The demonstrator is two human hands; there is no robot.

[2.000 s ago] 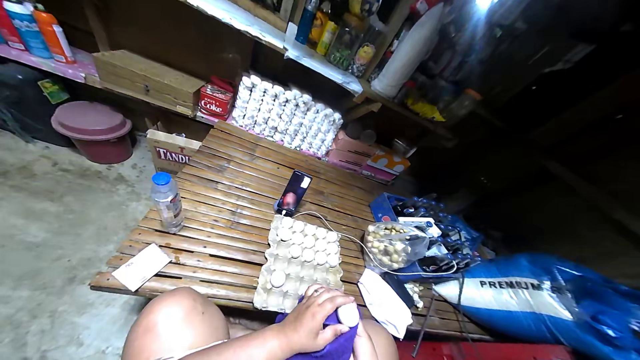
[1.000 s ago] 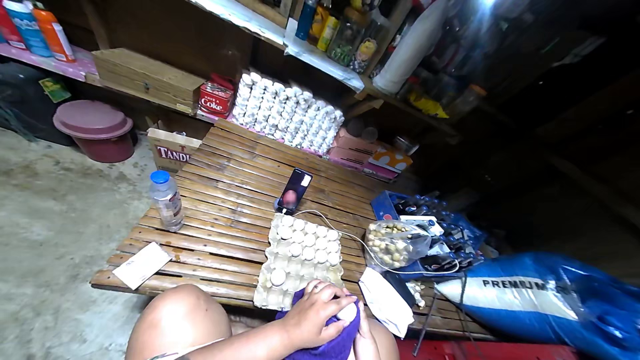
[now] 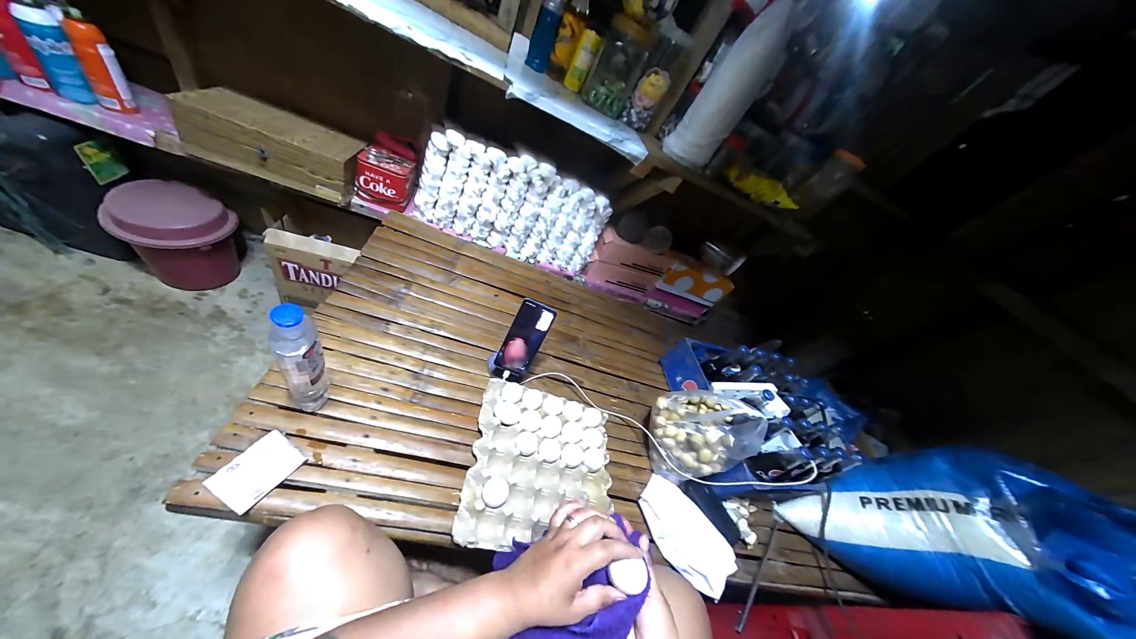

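Note:
Low in the view, a white egg (image 3: 628, 576) sits in a purple cloth (image 3: 612, 619) between my two hands. My left hand (image 3: 572, 568) lies over the cloth and egg with its fingers curled round them. From the right, my right hand (image 3: 655, 603) supports the cloth and egg, mostly hidden behind them. Just beyond the hands, a cardboard egg tray (image 3: 479, 525) holds several white eggs in its far rows and a single egg (image 3: 494, 492) nearer its left edge. A phone (image 3: 525, 337) with a lit screen leans at the far end of the tray, a white cable attached.
A water bottle (image 3: 302, 364) and a white paper (image 3: 255, 471) lie left on the bamboo-slat table (image 3: 390, 355). To the right are a bag of small round pale items (image 3: 697, 435), a blue crate (image 3: 683, 364), a white cloth (image 3: 683, 532) and a blue sack (image 3: 941, 524). Stacked eggs (image 3: 506, 200) stand behind.
The fingers of my left hand have shifted over the egg and purple cloth, and more of the egg shows now than one second ago. The tray and phone have stayed put.

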